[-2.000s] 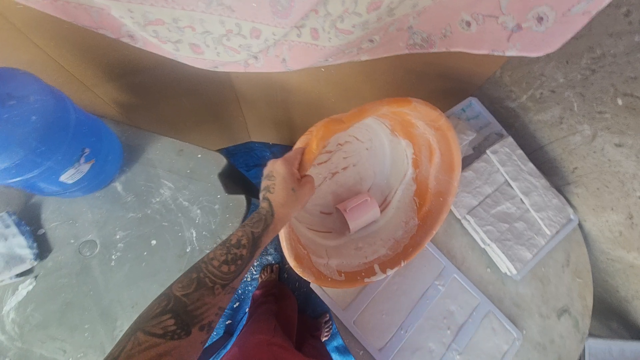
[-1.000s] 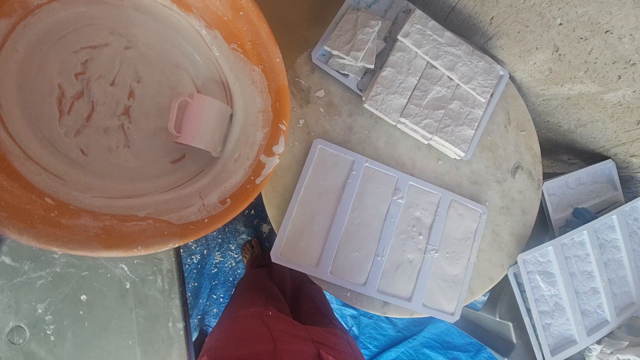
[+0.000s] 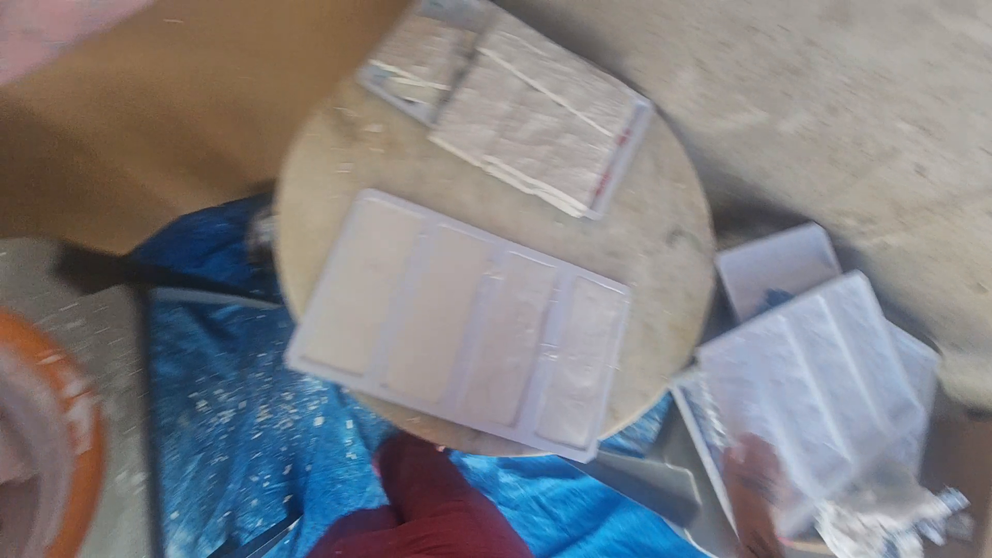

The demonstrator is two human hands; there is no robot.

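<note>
My right hand [image 3: 753,473], blurred, is at the lower right, at the near left edge of a white plastic mold tray [image 3: 814,387] with long compartments; whether its fingers grip the tray cannot be told. My left hand is out of view. On a round table [image 3: 659,256] lies a mold tray [image 3: 457,325] whose four long compartments hold a pale, smooth filling. Beyond it, another tray [image 3: 639,132] carries textured pale slabs [image 3: 535,108]. Part of an orange basin [image 3: 81,418] with whitish residue shows at the left edge.
Another pale tray [image 3: 775,263] lies behind the tray at my right hand. A crumpled whitish bag or wrapping [image 3: 883,515] is at the lower right. Blue tarp [image 3: 232,387] with white flakes covers the floor around my legs. Brown board [image 3: 178,116] stands at the upper left.
Two seconds ago a tattooed hand held the orange basin's rim over the round table; the basin is now at the left, no hand on it in view. My right hand has come into view beside the right-hand trays.
</note>
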